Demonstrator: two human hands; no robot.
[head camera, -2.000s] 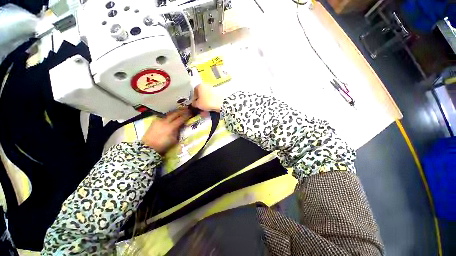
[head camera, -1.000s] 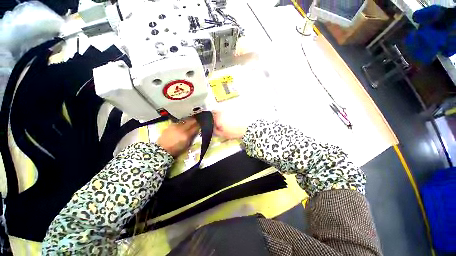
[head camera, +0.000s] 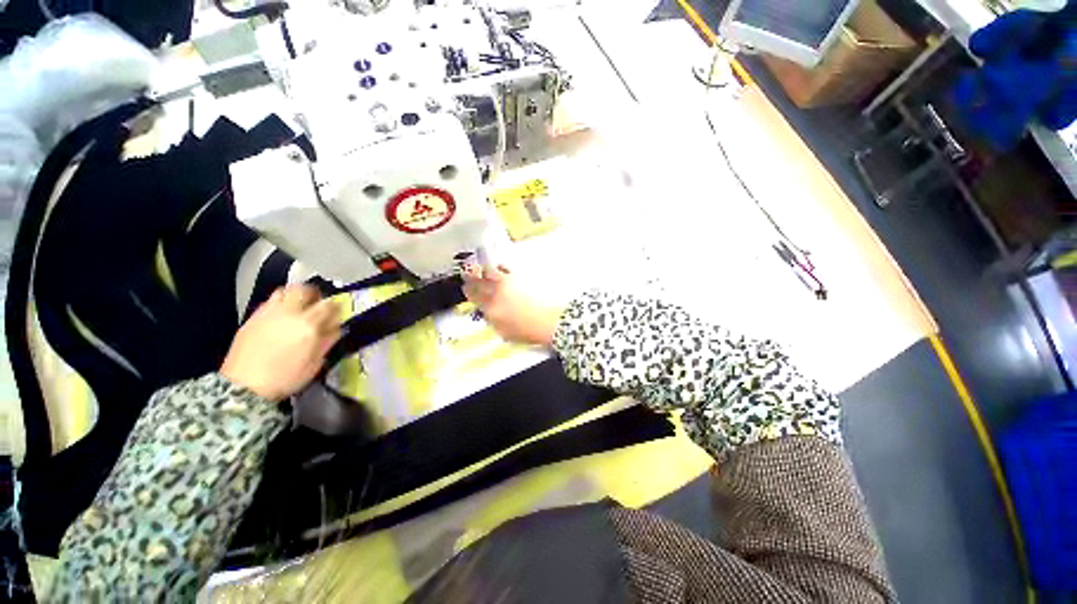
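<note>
A black fabric strip (head camera: 399, 312) runs from below the white sewing machine head (head camera: 402, 177) down to the left, over the yellow-marked bed. My right hand (head camera: 510, 304) pinches its right end close to the presser foot, which is mostly hidden. My left hand (head camera: 284, 340) is at its left end with fingers curled on it; the exact grip is partly hidden. Flat black cut pieces (head camera: 472, 413) lie in front of the machine. Black sewn strips (head camera: 106, 295) are heaped at the left.
A yellow block (head camera: 523, 209) lies right of the needle area. A slim red and dark tool (head camera: 803, 269) lies on the white table (head camera: 697, 224) at the right. A clear plastic bag (head camera: 83, 71) is at upper left, and a screen (head camera: 794, 21) on a stand at upper right.
My left hand has moved left, away from the needle area. The strip that hung over by my right hand now lies stretched leftward between my hands. My right hand stays near the needle.
</note>
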